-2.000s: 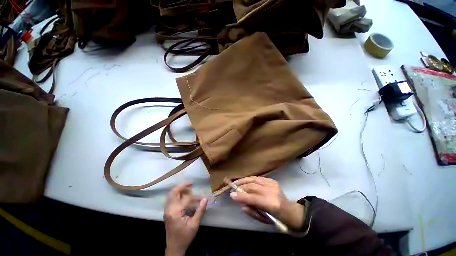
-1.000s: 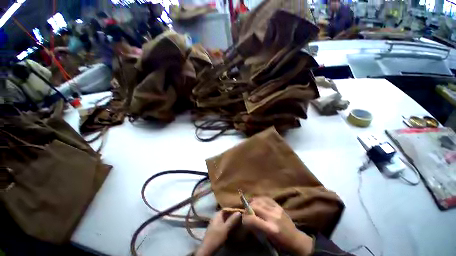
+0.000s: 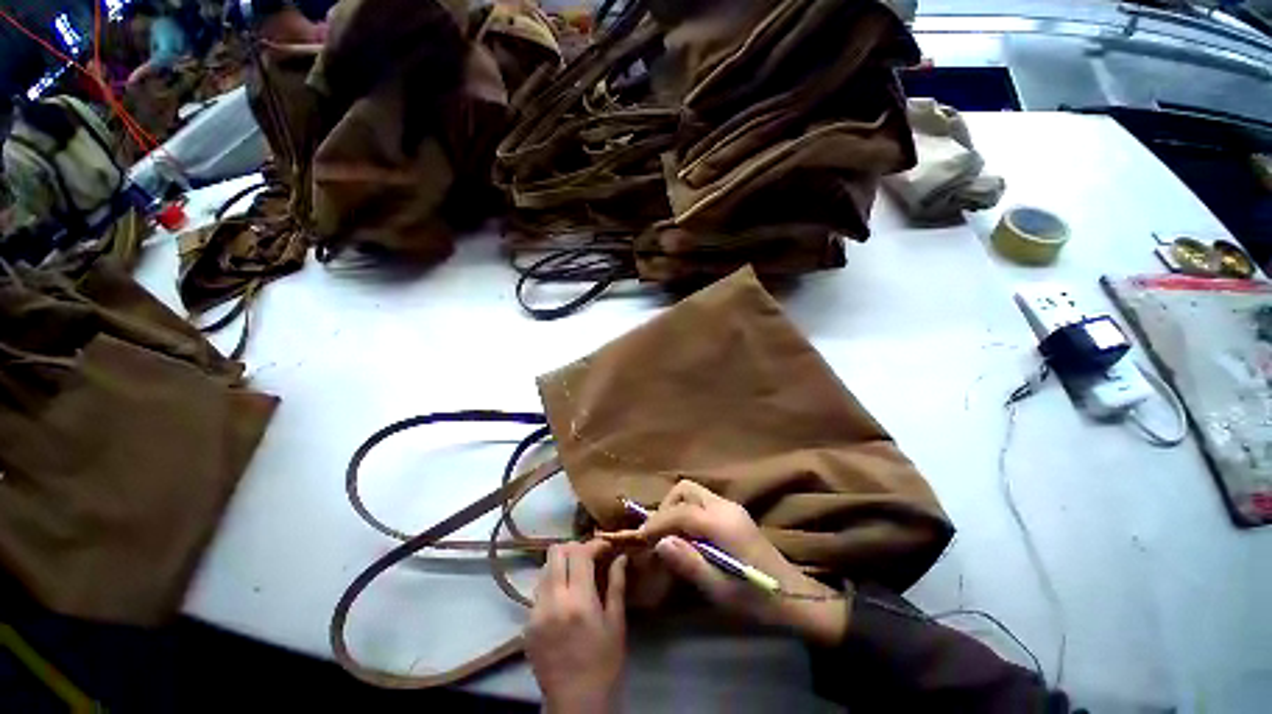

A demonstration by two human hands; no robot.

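Note:
A brown cloth tote bag (image 3: 739, 405) lies on the white tabletop, its long brown handles (image 3: 419, 538) looped to the left. My left hand (image 3: 575, 621) pinches the bag's edge near the handle base. My right hand (image 3: 718, 537) holds a slim pen-shaped tool (image 3: 737, 565) with a yellowish rear end and a thin tip. The tip is at the bag's edge, just above my left fingers; whether it touches is unclear. A thin cord runs from the tool to the right past my dark sleeve.
A tall pile of brown bags (image 3: 795, 126) stands at the far side. More brown bags (image 3: 112, 446) lie at left. At right are a tape roll (image 3: 1031, 234), a black adapter (image 3: 1085, 342) on a white power strip (image 3: 1046, 306), and a stained board (image 3: 1211, 377).
Since one second ago, the camera view has tilted down, so the table things sit higher in the picture. My hands stay at the bag's edge with the pen tool.

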